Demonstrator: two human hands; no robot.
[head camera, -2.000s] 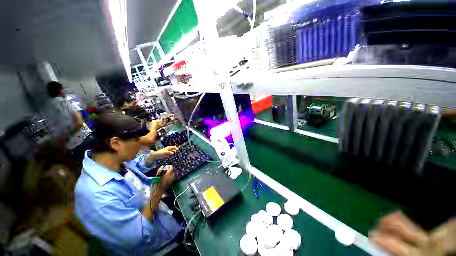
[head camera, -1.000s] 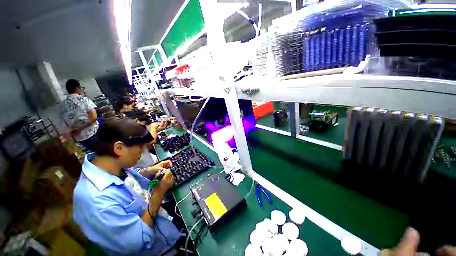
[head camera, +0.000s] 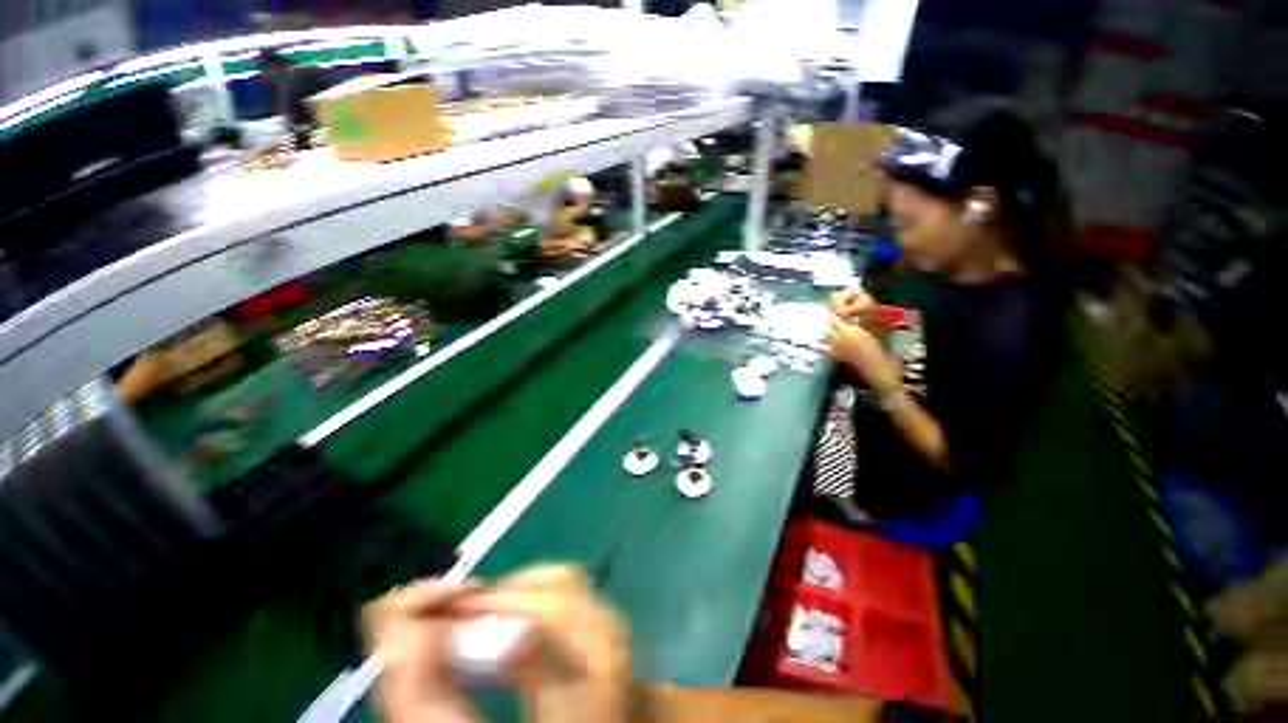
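My left hand (head camera: 410, 653) and my right hand (head camera: 576, 643) are close together at the bottom, both blurred. They hold a small white piece (head camera: 490, 644) between their fingers; its details cannot be made out. Three part-assembled white units (head camera: 692, 485) with dark parts on top stand in a small group on the green mat, beyond and right of my hands. A red divided bin (head camera: 893, 610) with small white pieces in its compartments is low at the right, beside the bench.
A co-worker in dark clothes (head camera: 975, 325) sits at the right side of the bench, hands raised. A white and black pile (head camera: 718, 300) lies near them, with white pieces (head camera: 750, 379) closer. A white-framed shelf (head camera: 269, 254) carrying a cardboard box (head camera: 382, 119) runs across the upper left.
The view has swung from the left side of the line to the right. The white housing pile and black control box are out of view. My hands now show more fully, with the white piece visible.
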